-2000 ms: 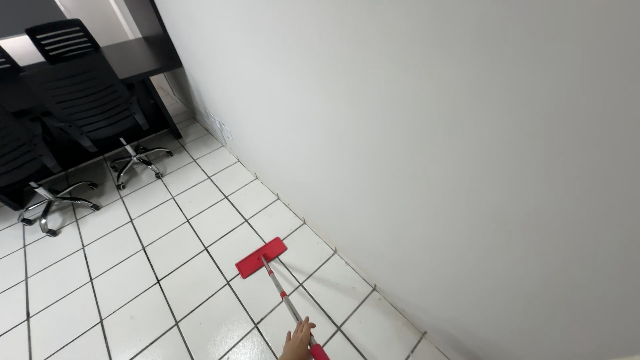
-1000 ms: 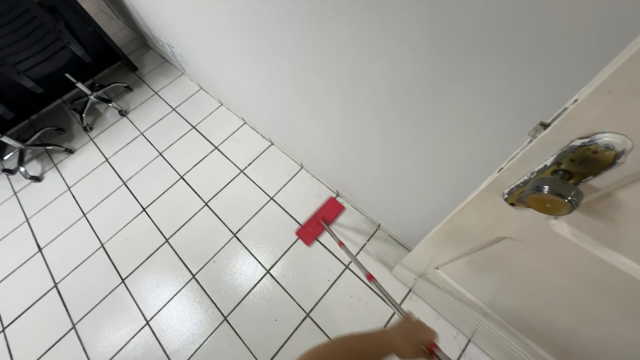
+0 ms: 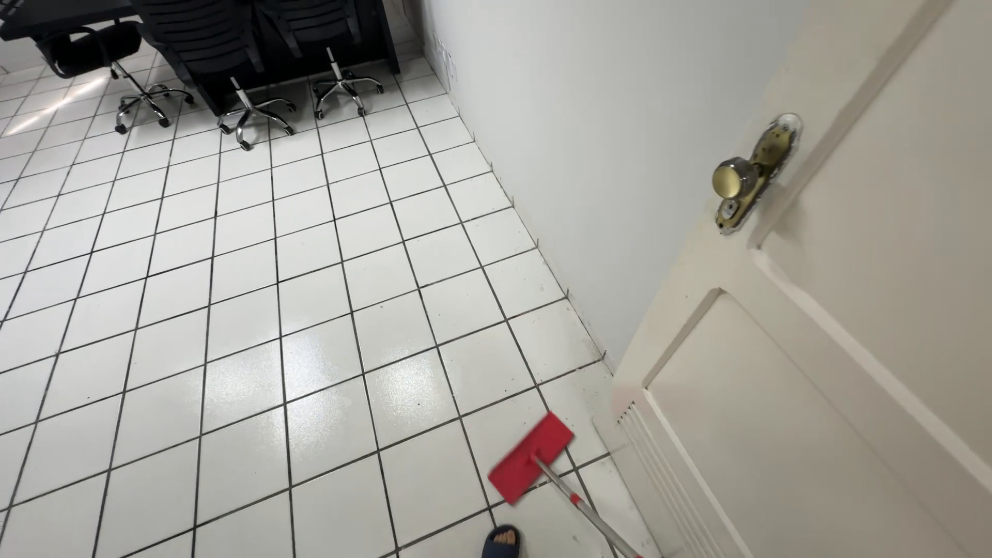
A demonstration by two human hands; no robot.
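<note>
A flat mop's red rectangular head [image 3: 532, 458] lies on the white tiled floor [image 3: 325, 418], close to the lower end of the door. Its metal pole [image 3: 593, 515] with red joints runs down and right out of the frame. Neither my left hand nor my right hand shows, so what holds the pole is hidden. A foot in a dark open-toed sandal [image 3: 501, 544] is at the bottom edge, just below the mop head.
A cream panelled door [image 3: 783, 387] with a worn brass knob [image 3: 734, 179] fills the right side. A plain white wall [image 3: 589, 139] borders the floor. Black office chairs [image 3: 201, 39] on chromed wheeled bases stand by a dark desk [image 3: 62, 17] at the upper left.
The mop head has come back along the wall to beside the door. A hand on the pole, visible in both earlier frames, is out of view. The view has turned, showing more of the door.
</note>
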